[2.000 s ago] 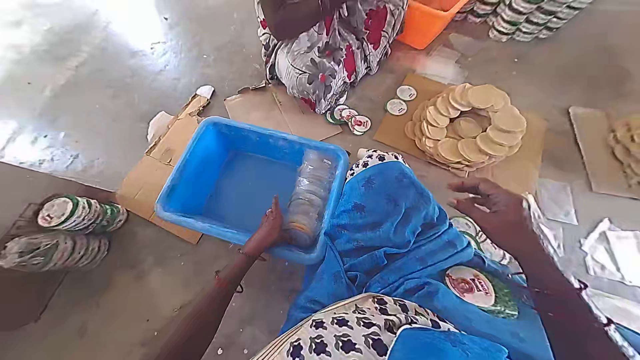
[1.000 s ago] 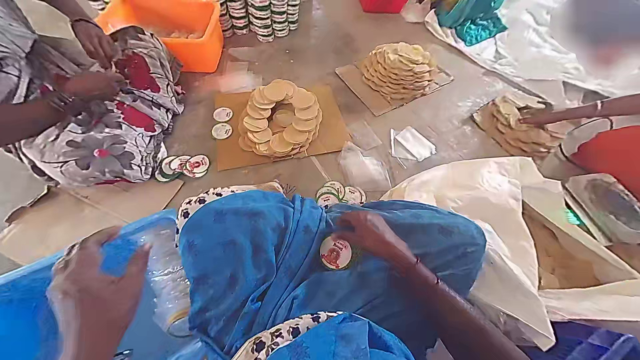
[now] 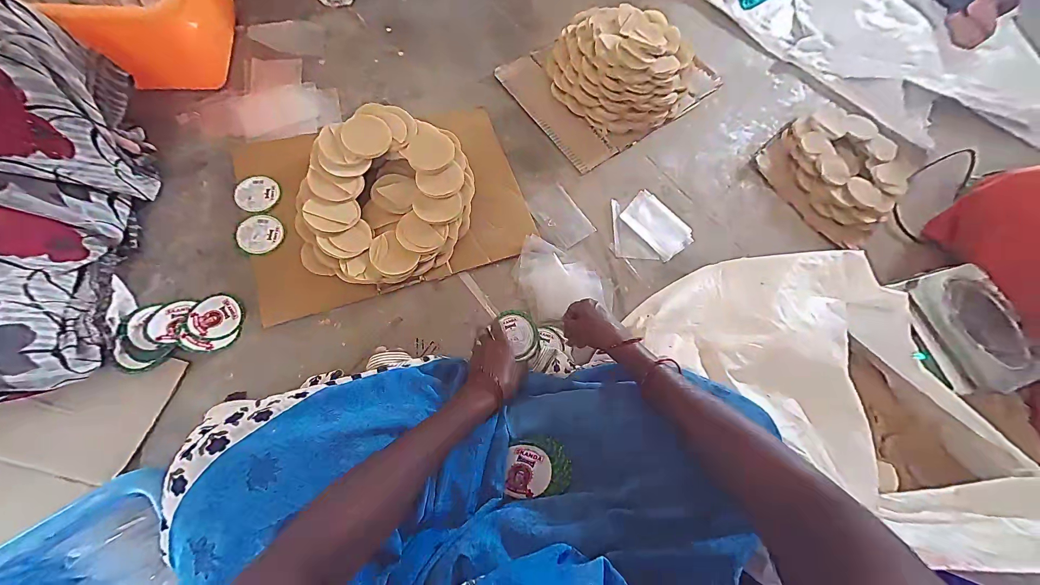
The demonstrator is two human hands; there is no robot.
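My left hand point(image 3: 496, 361) is at the left edge of a round printed label point(image 3: 517, 335) on a small pile in front of my lap; whether it grips the label is unclear. Just right of it, my right hand point(image 3: 591, 325) has its fingers curled beside more round labels point(image 3: 554, 345) and clear plastic bags point(image 3: 561, 280). Another round label with a green rim point(image 3: 528, 471) lies on the blue cloth over my lap. Beyond my hands, a ring of stacked thin tan discs point(image 3: 439, 207) rests on a cardboard sheet point(image 3: 496, 171).
More tan discs are piled on cardboard at the back point(image 3: 617, 69) and right point(image 3: 849, 166). Labels point(image 3: 213, 318) lie beside a seated person's patterned cloth point(image 3: 57, 211) at left. An orange tub point(image 3: 162, 41), a blue tub point(image 3: 89, 528) and a white sack point(image 3: 756, 325) surround my place.
My left hand has moved from the blue tub to the labels in front of my lap. My right hand has moved forward off the blue cloth to the same labels. The view has swung right.
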